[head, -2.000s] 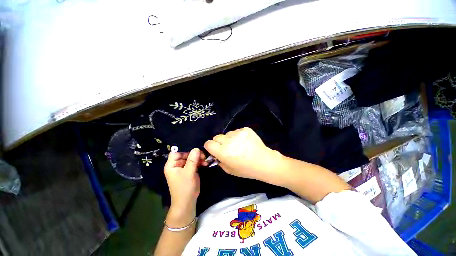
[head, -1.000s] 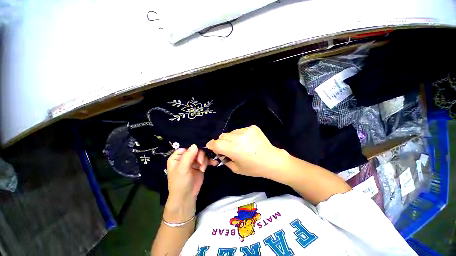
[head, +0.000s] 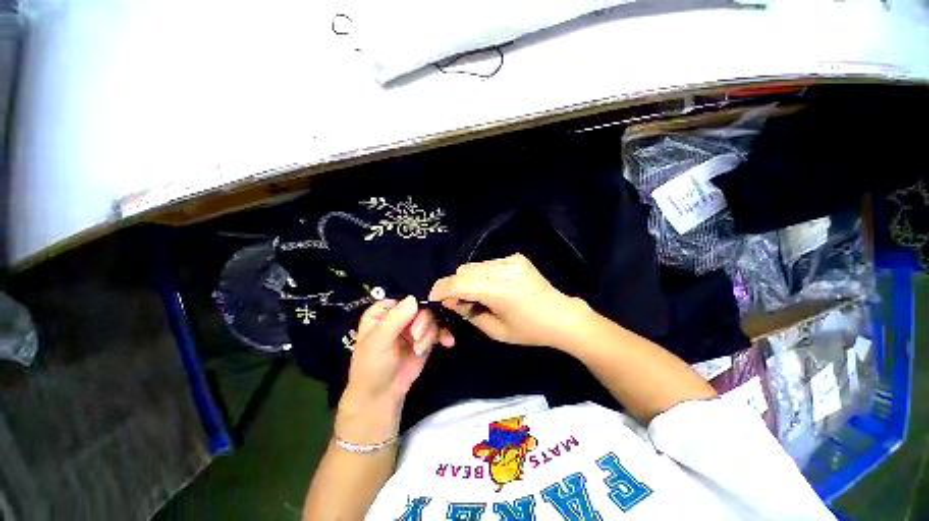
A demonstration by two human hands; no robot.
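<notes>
A dark knit garment [head: 621,275] with pale leaf and flower embroidery [head: 407,219] lies over my lap. A small pale round button [head: 377,293] shows on it beside my left fingertips. My left hand [head: 389,341] pinches the dark cloth edge between thumb and fingers. My right hand [head: 514,302] meets it from the right, fingertips close together at the same edge. A small dark tool seems to sit in the right palm, mostly hidden. No needle or thread can be made out at the fingertips.
A white table [head: 234,112] runs across the top, with a pale flat piece [head: 458,41] and a dark thread curl [head: 479,65] on it. Bagged garments with white labels [head: 696,193] lie right, in a carton and a blue crate [head: 896,356]. A brown surface stands lower left.
Both hands stay close together at the cloth edge. My right fingers have curled over, and the metallic tool seen there before is now mostly hidden. The whole view has shifted slightly.
</notes>
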